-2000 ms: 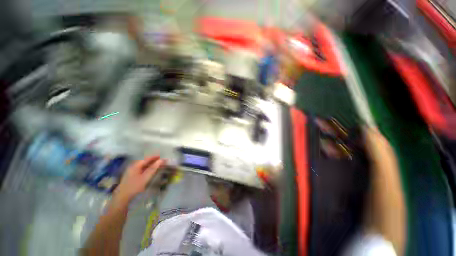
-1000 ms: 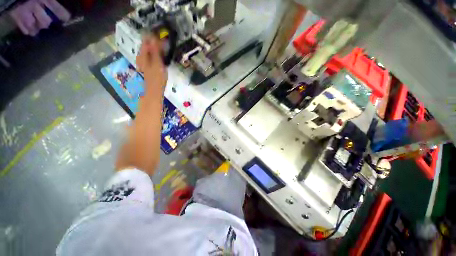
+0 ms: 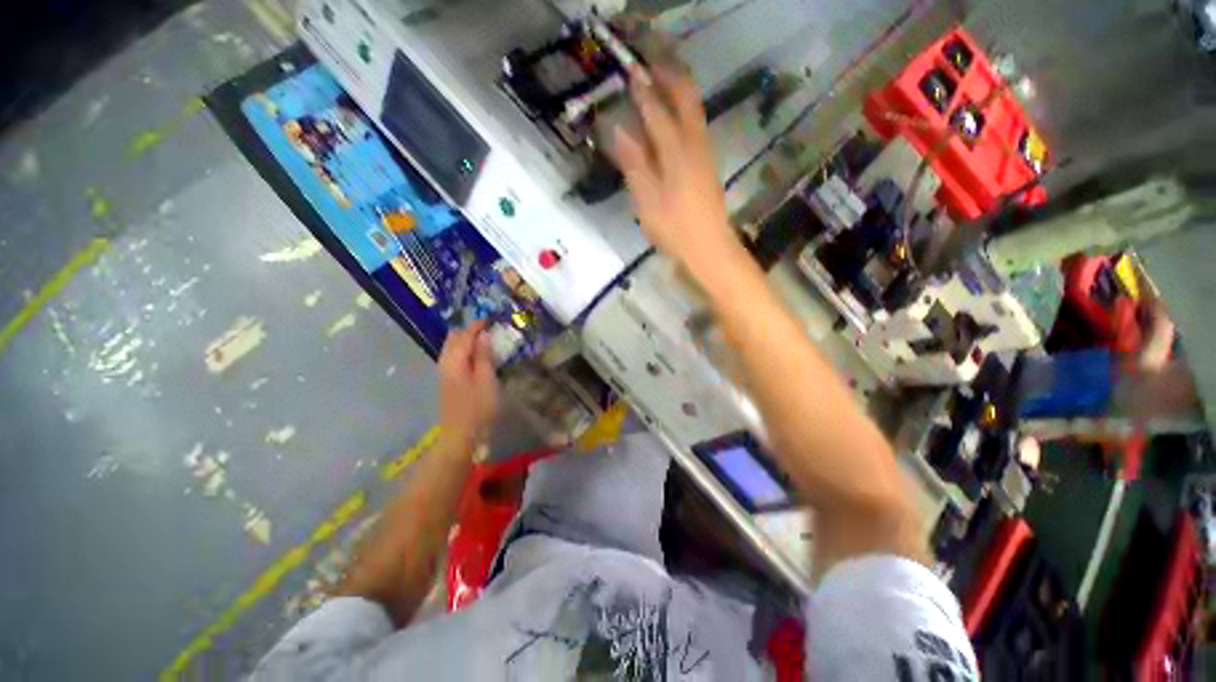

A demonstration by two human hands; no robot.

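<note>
My right hand is blurred over the white machine, its fingers apart beside a black fixture with metal parts and a small gold-orange patch. Nothing shows held in it. The fingertips lie at the fixture's right edge; contact is unclear. My left hand is low in front of the machine, by the lower end of a blue printed mat or poster. Something small and pale shows at its fingertips; whether it is held is unclear.
A second machine with a lit screen and stations stands to the right. A red tray with round dark parts lies behind. Another person's hand shows far right. A red stool-like object is below me.
The view has swung left and closer to the left machine. My right arm now reaches across to its fixture. My left hand has come down from the fixture to the machine's front.
</note>
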